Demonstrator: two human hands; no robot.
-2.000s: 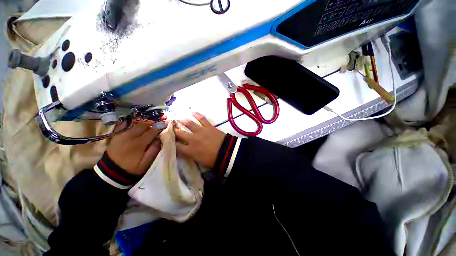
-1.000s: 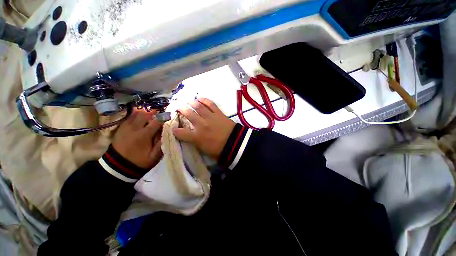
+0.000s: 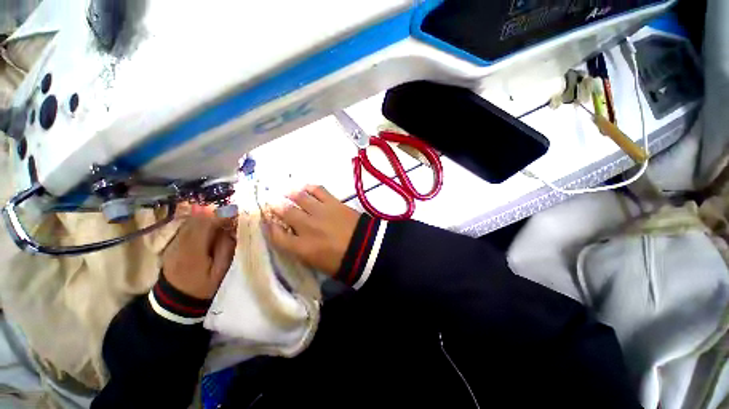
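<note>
The garment piece (image 3: 268, 307), pale grey-white with a tan fuzzy edge, hangs from the needle area toward my lap. My left hand (image 3: 192, 252) is left of the cloth strip, its fingertips at the presser foot area (image 3: 214, 192) and partly hidden under the machine head. My right hand (image 3: 313, 232) rests on the right side of the cloth, fingers bent, thumb side on the tan edge. Both hands hold the cloth close to the needle. Bright lamp light washes out the fingertips. The white sewing machine (image 3: 264, 56) with a blue stripe stands above the hands.
Red-handled scissors (image 3: 397, 177) and a black phone (image 3: 464, 132) lie on the table right of my hands. A white cable (image 3: 575, 190) and wooden-handled tool (image 3: 619, 137) are farther right. Grey-white garment pieces (image 3: 647, 279) are heaped at right, tan cloth (image 3: 72, 287) at left. A curved metal bar (image 3: 80, 246) is left of the needle.
The camera view has shifted back and forth. My right fingers lie flatter and slightly farther from the needle, and the tan edge between the hands looks more spread. Both hands stay on the cloth.
</note>
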